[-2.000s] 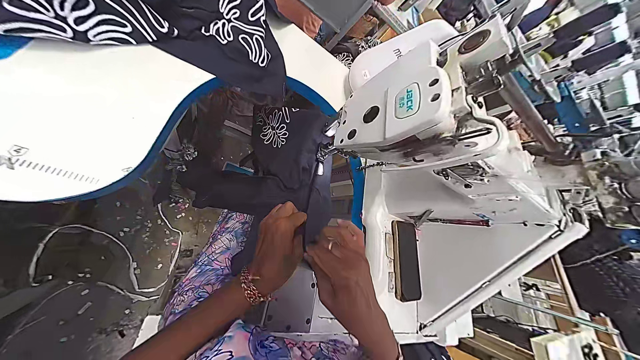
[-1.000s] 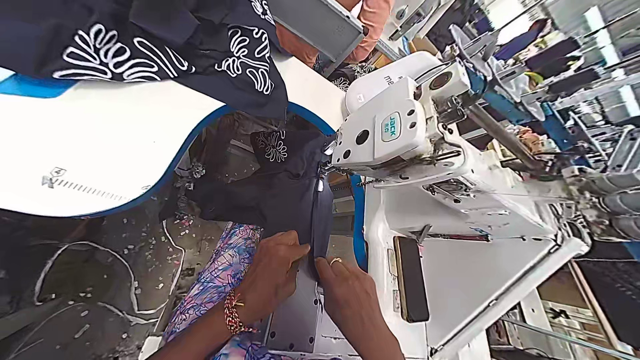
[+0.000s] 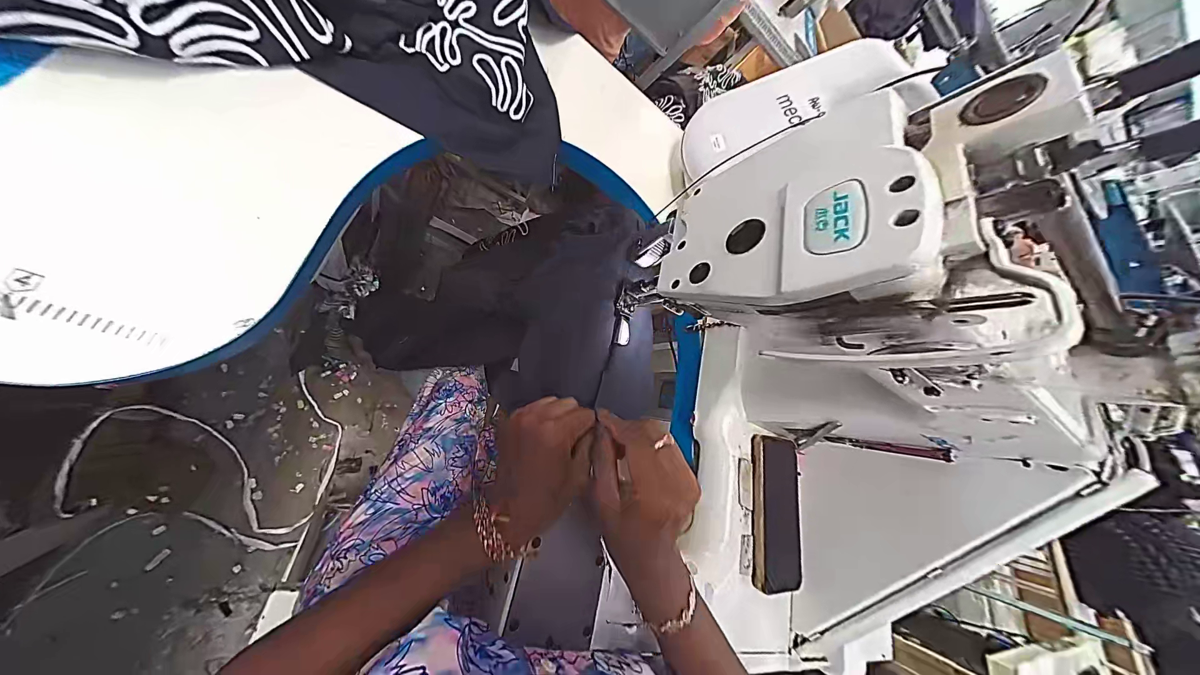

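Dark navy fabric [image 3: 562, 328] runs under the needle area of a white Jack industrial sewing machine [image 3: 825, 225]. At its near end my left hand [image 3: 544, 455] pinches the cloth between curled fingers. Close beside it, almost touching, my right hand [image 3: 647, 469] grips the same cloth along a seam or folded edge. Both hands are nearer to me than the presser foot [image 3: 623, 328], which rests at the fabric. The fingertips are partly hidden by the cloth and knuckles.
A white table with a blue edge [image 3: 187, 206] curves at the left, bearing dark fabric with white embroidery [image 3: 469, 66]. A black pad [image 3: 776, 514] lies on the machine's white bed at the right. White cord [image 3: 197, 417] and scraps lie on the floor. A person's arm shows at the top.
My hands, apart on the fabric one second ago, are now close together at the seam. The view has shifted somewhat.
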